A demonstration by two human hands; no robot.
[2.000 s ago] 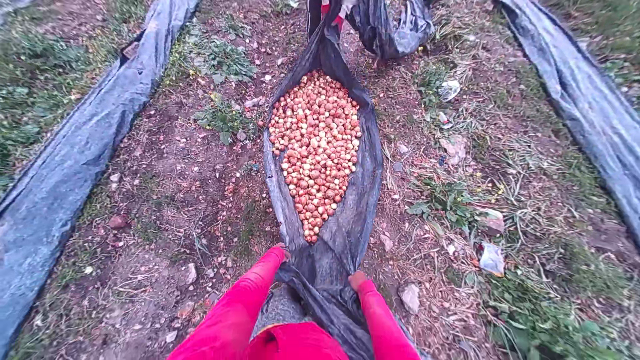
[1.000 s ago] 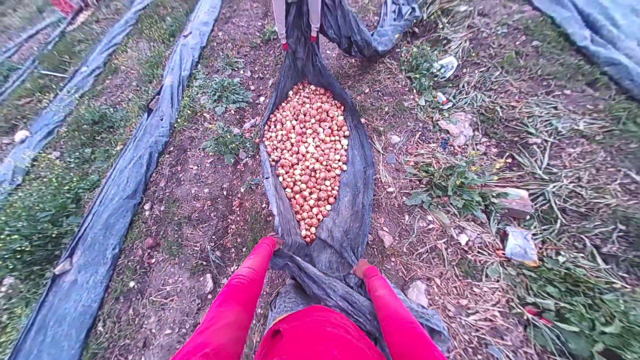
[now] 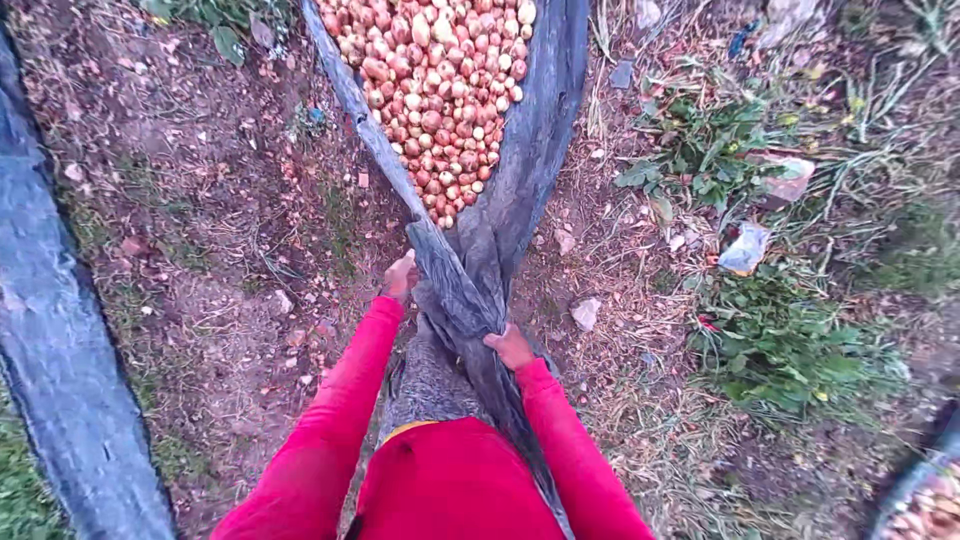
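A long dark mesh cloth (image 3: 544,112) lies on the ground before me, with a heap of small round red and pale crops (image 3: 442,82), onions or small potatoes, in its hollow. Its near end is gathered and folded in front of my legs. My left hand (image 3: 400,277) is closed on the left edge of the gathered cloth. On the right side, my right hand (image 3: 510,345) grips the folds a little nearer to my body. The loose tail of the cloth runs down beside my right forearm.
Another strip of dark cloth (image 3: 67,337) lies along the left. Weeds (image 3: 780,345), stones (image 3: 585,313) and a crumpled piece of litter (image 3: 745,247) are on the soil to the right. Part of another crop heap (image 3: 930,506) shows at the lower right corner.
The view has tilted down, and the person at the far end of the cloth is out of frame. Between my hands the cloth's near end is now gathered into a narrower, twisted bundle.
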